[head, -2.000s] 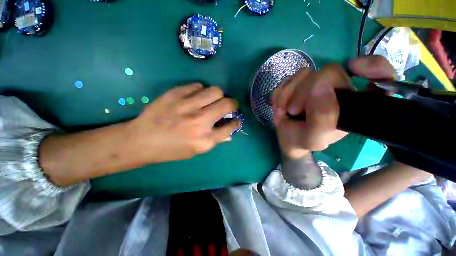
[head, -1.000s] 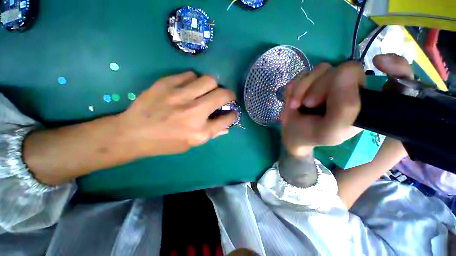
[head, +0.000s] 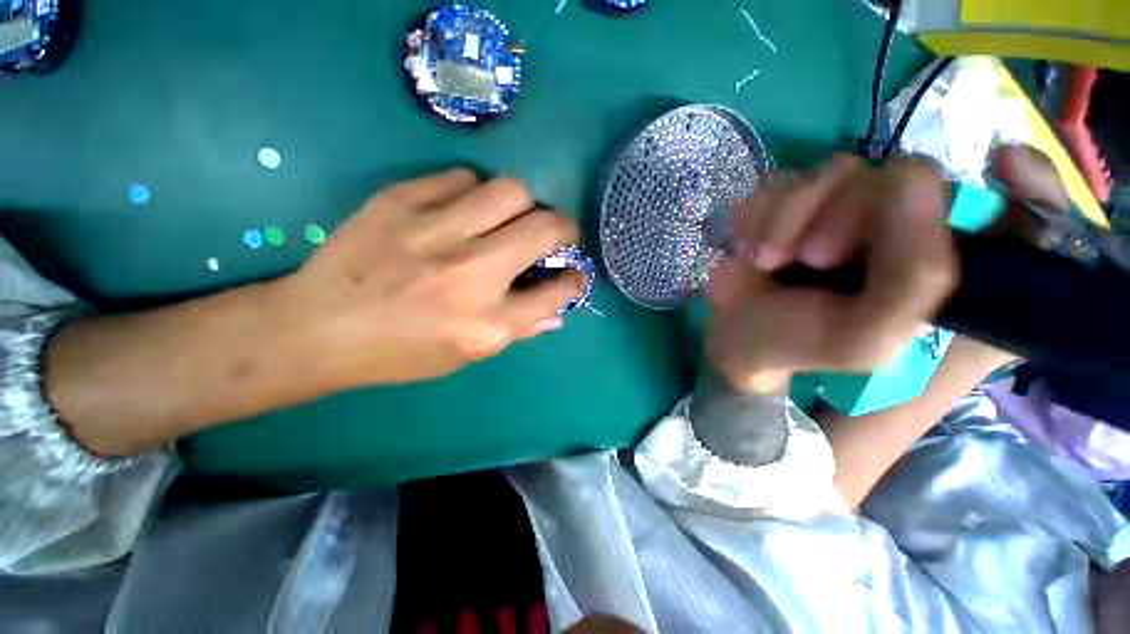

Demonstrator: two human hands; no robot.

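Observation:
My left hand [head: 434, 279] is closed around a small round board unit [head: 570, 277] on the green mat; its fingers hide most of the blue board. My right hand [head: 824, 266], slightly blurred, grips a thick black electric screwdriver [head: 1041, 303]. The screwdriver's front end points left over the right part of the round silver screw tray [head: 669, 211]. The tip is blurred, and I cannot tell whether it touches the tray.
Another blue board unit [head: 464, 65] lies behind my left hand, with more at the back edge. Small round stickers [head: 275, 235] lie at left. A teal box [head: 886, 378], black cords [head: 882, 87] and a clear plastic bag [head: 973, 118] are at right. Another person's arm [head: 917, 403] shows there.
The mat and its items have shifted left and slightly up in view. My right hand and the screwdriver have moved right relative to the tray. My left hand stays on the unit.

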